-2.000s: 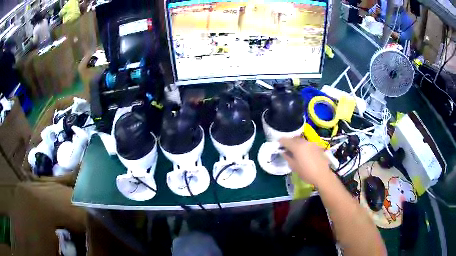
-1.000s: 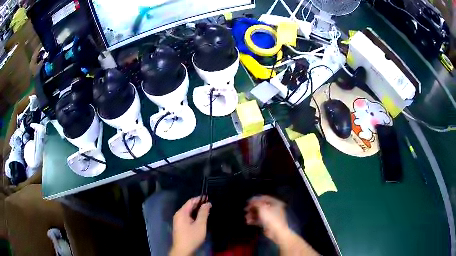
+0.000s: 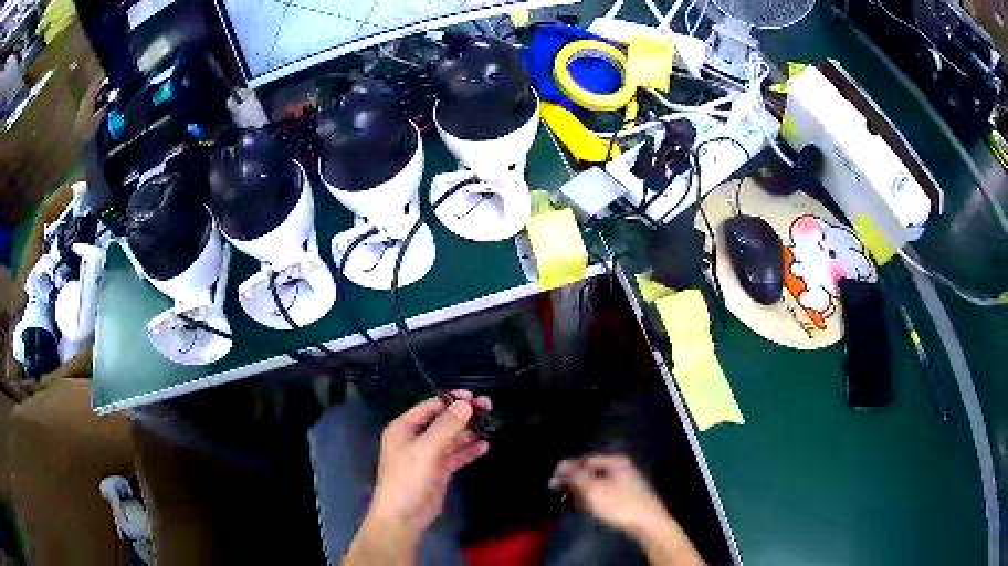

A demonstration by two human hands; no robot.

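Observation:
Several PTZ dome cameras with black ball heads and white bodies stand in a row on the green bench; the rightmost one (image 3: 483, 138) has a black pigtail cable (image 3: 398, 290) running from its base over the bench edge. My left hand (image 3: 429, 448) is below the edge with its fingers closed on the end of that cable; the connectors are small and dark. My right hand (image 3: 608, 492) is to the right, blurred, fingers bent; a small dark thing may be at its fingertips. The hands are apart.
The monitor (image 3: 365, 33) stands behind the cameras. Yellow sticky notes (image 3: 556, 248), a yellow tape roll (image 3: 589, 75) and a white box (image 3: 862, 149) are at the right. A black mouse (image 3: 755, 259) lies on a cartoon mouse pad (image 3: 812, 326). A carton (image 3: 66, 464) is at lower left.
My right hand has come back from the rightmost camera to below the bench edge. My left hand has come into view and risen slightly with the cable, which now bows left. The view has shifted.

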